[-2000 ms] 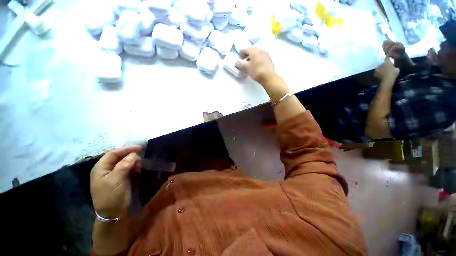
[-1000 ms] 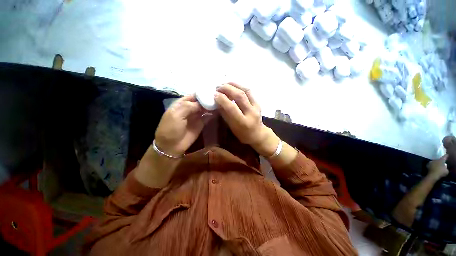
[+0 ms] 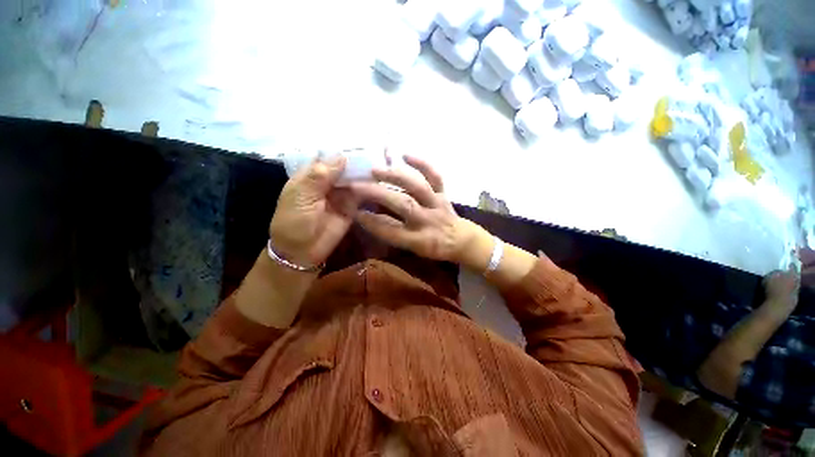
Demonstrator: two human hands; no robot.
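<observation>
A white rounded case [image 3: 357, 166] is held at the table's front edge, partly hidden by the fingers and slightly blurred. My left hand [image 3: 311, 212] grips its left side with thumb and fingers. My right hand [image 3: 413, 211] lies over its right and lower side with fingers spread; whether it grips the case is unclear. A thin translucent strip [image 3: 295, 162] shows beside my left fingertips. A pile of loose white cases [image 3: 504, 52] lies on the table beyond my hands to the right, with one case [image 3: 395, 64] at its left end.
The white table [image 3: 223, 89] has a dark front edge. Clear bags of cases with yellow patches [image 3: 743, 153] lie at the right. Another person's arm [image 3: 751, 335] is at the far right. A red-orange stool [image 3: 45, 384] stands at lower left, near a hanging clear sheet [image 3: 183, 259].
My right hand has left the pile and joined my left hand at a case. Since one second ago, my right fingers have spread over it. The view has shifted left since the first frame.
</observation>
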